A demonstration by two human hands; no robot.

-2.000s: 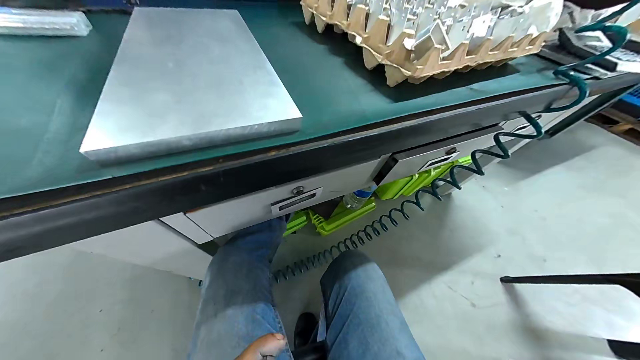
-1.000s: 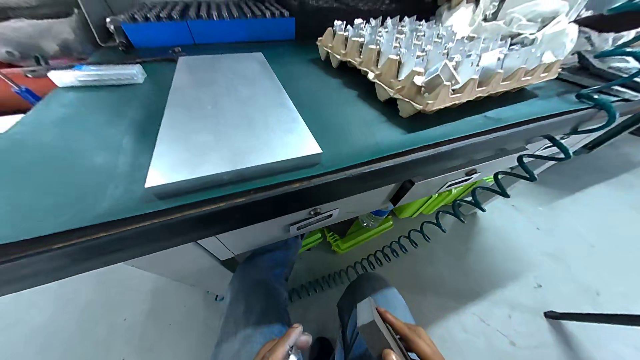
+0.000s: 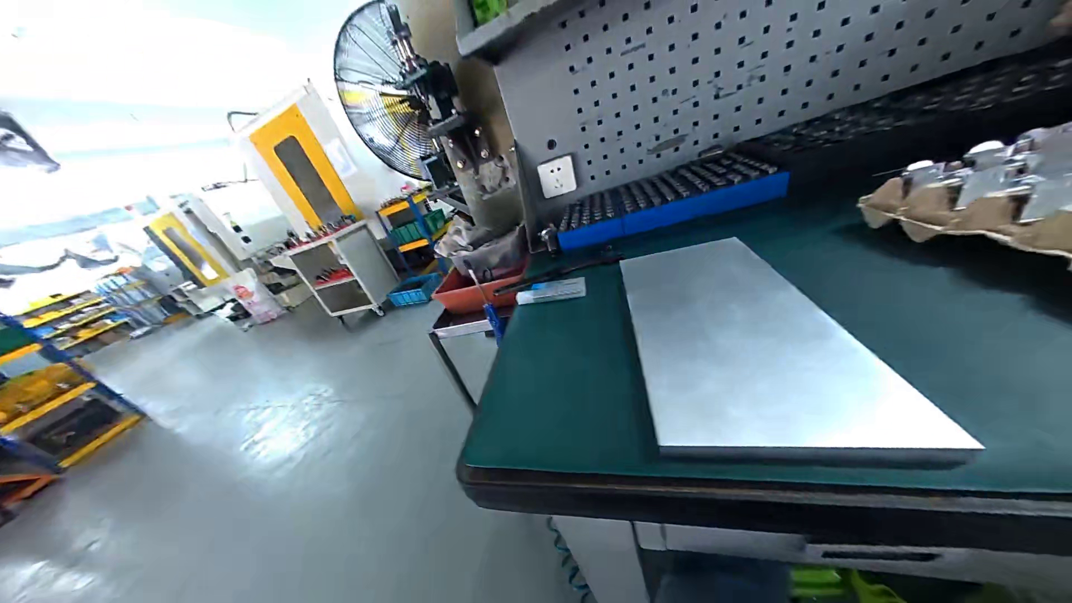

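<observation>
Neither my left hand nor my right hand is in the frame of now. A thick, flat metal plate [image 3: 770, 352] lies on the green top of the workbench [image 3: 561, 402], near its front edge. At the right, a cardboard egg-type tray [image 3: 938, 213] holds several metal parts, cut off by the edge of the view. Left of the plate's far end lies a clear plastic packet [image 3: 551, 291]. Behind the plate stands a blue rack [image 3: 703, 205] with rows of dark metal pieces.
A red bin [image 3: 469, 293] sits on a low stand beyond the bench's left end. A perforated panel [image 3: 687, 92] rises behind the bench, with a fan [image 3: 377, 92] beside it. Further left are a wheeled cabinet [image 3: 364, 264], machines and shelves [image 3: 50, 402] along the grey floor.
The view has swung up and to the left. One second ago both hands showed low in the view, the right holding a dark, flat-sided object; now both are out of view.
</observation>
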